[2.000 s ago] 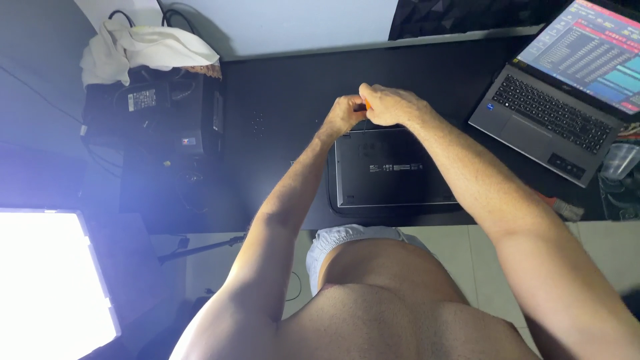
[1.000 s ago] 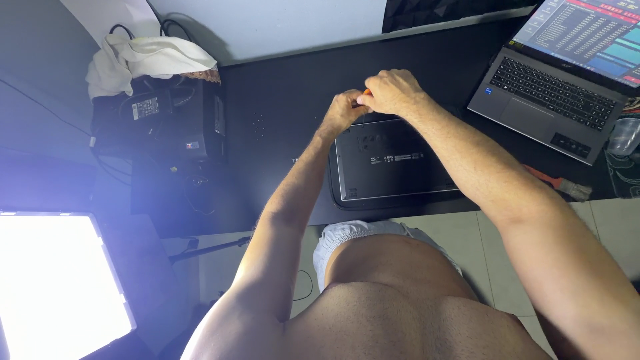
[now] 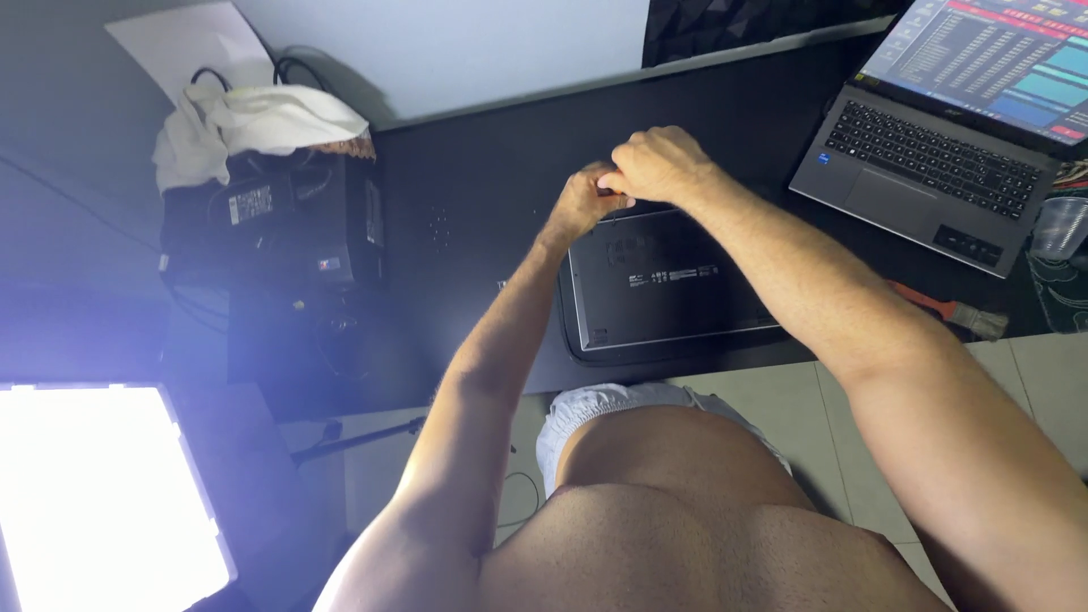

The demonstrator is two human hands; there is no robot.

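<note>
A laptop lies upside down on a dark mat, its black bottom cover [image 3: 671, 285] facing up near the table's front edge. My left hand [image 3: 586, 200] is over the laptop's back left corner, fingers bent and close together. Against its fingertips is my right hand [image 3: 659, 166], curled, with the thumb toward the left hand. A thin dark tip shows below the fingers near the cover's edge, but what the hands hold is mostly hidden. Small specks, perhaps screws [image 3: 439, 229], are spread on the table left of my left hand.
An open laptop [image 3: 931, 170] stands at the right, beside a clear plastic cup [image 3: 1060, 228]. A brush with a red handle [image 3: 931, 302] lies below it. At the left are a black case [image 3: 361, 225], a white cloth [image 3: 272, 119] and cables. A bright light panel [image 3: 110, 501] stands lower left.
Both hands stay together near the same corner of the upturned laptop. The right hand's fingers have turned and curled. The orange piece seen between the hands earlier is now hidden.
</note>
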